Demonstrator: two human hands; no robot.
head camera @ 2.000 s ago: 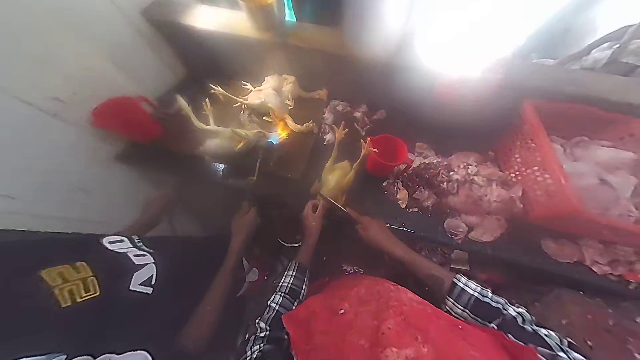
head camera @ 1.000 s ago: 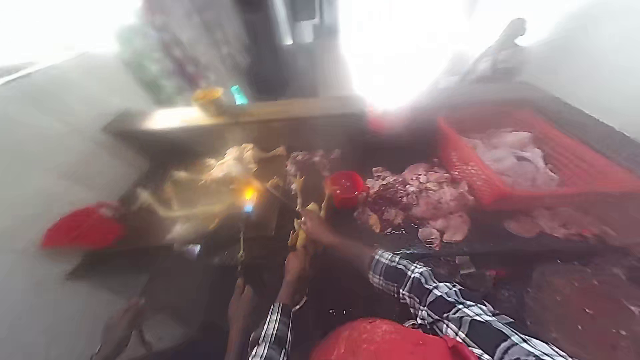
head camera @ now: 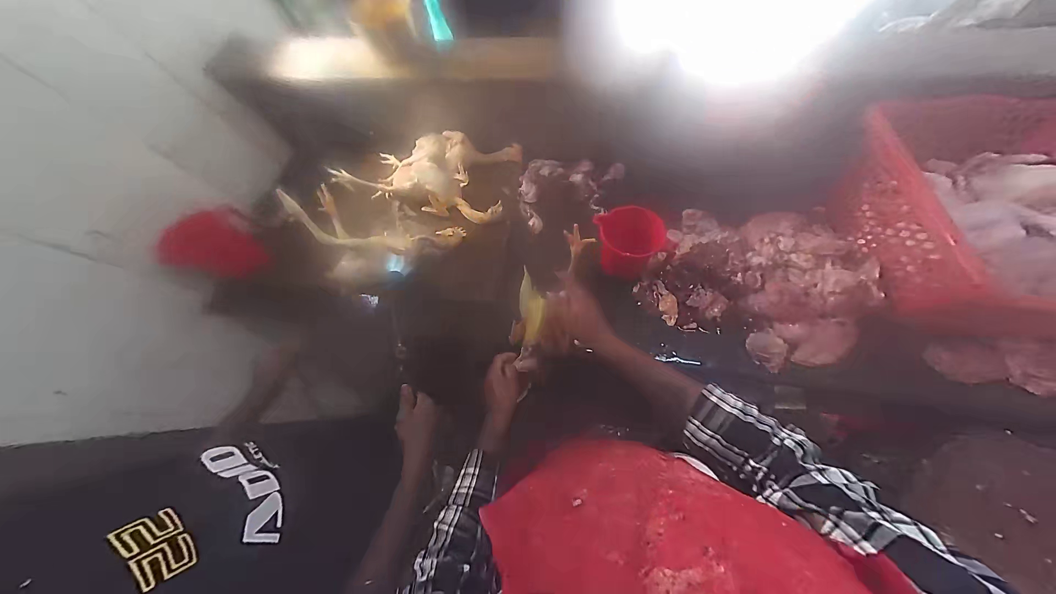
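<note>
A small plucked chicken [head camera: 534, 312] with yellow skin and a raised foot lies between my hands. My left hand [head camera: 503, 381] grips its near end. My right hand [head camera: 577, 318] is against the chicken's right side, its fingers blurred; whether it also holds a tool cannot be made out. Just beyond my right hand stands a red plastic mug [head camera: 631, 239]. To its right lies a heap of raw chicken pieces and offal [head camera: 792, 264].
At left, a person in a dark shirt grips a lit blowtorch [head camera: 398, 330] with one hand [head camera: 415, 417], near plucked chickens [head camera: 433, 173]. A red perforated crate [head camera: 916, 223] of meat stands at right; a red object [head camera: 213, 243] is at far left.
One second ago my right hand was at the chicken's upper part; now it is lower, along its right side. The torch flame has gone from orange to bluish. The view has shifted.
</note>
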